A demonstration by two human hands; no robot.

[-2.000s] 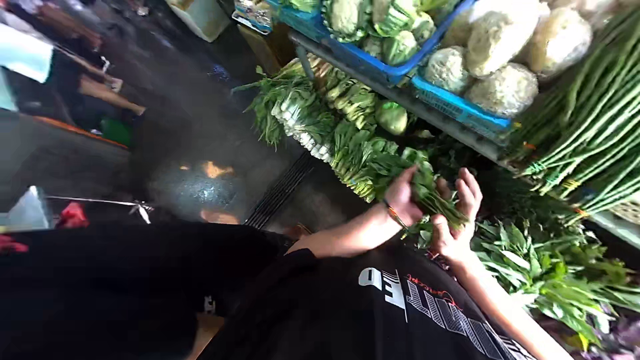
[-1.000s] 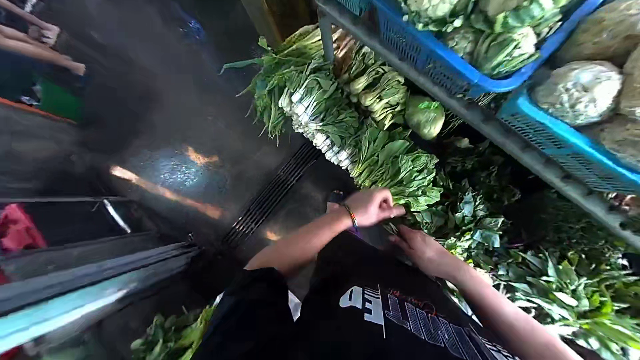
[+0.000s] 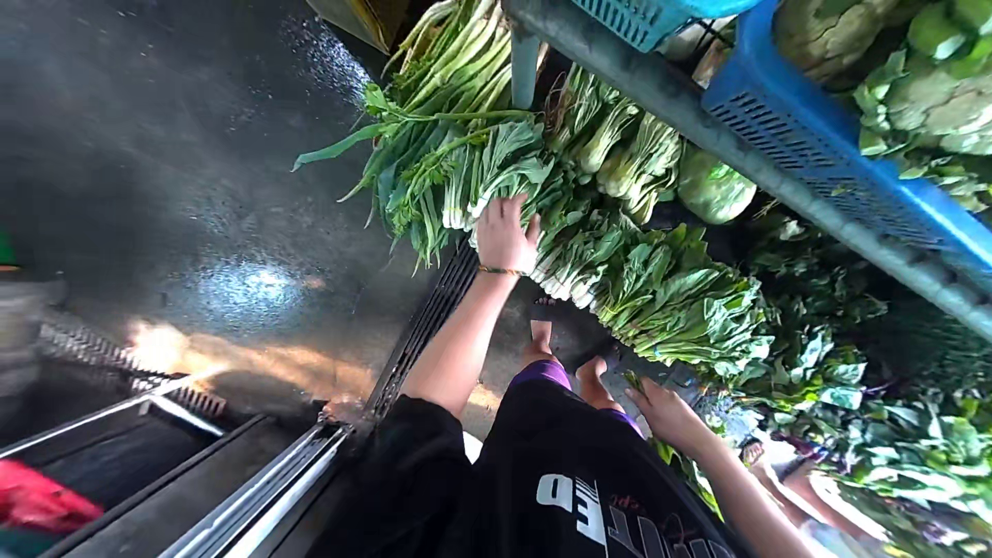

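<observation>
My left hand [image 3: 505, 236] reaches forward with its fingers over the white-stemmed leafy greens [image 3: 496, 170]; whether it grips a bunch cannot be told. Lower right, my right hand [image 3: 665, 412] is closed on a small bunch of greens [image 3: 634, 381], mostly hidden, with leaves hanging below the hand. Between and beyond my hands lies a row of bundled dark leafy greens [image 3: 682, 298]. Behind the row are pale-stemmed bunches [image 3: 632, 159] and a round green cabbage [image 3: 714, 186].
A metal shelf rail [image 3: 775, 190] crosses above the greens, with a blue plastic basket [image 3: 814, 147] of cauliflower on it. A slotted floor drain [image 3: 430, 325] runs beside my left arm. The dark floor [image 3: 194, 178] looks wet. Another person's legs [image 3: 806, 484] show at lower right.
My hands were close together over the greens; now they are far apart, the left on the white-stemmed bunches, the right near my body. The view has shifted.
</observation>
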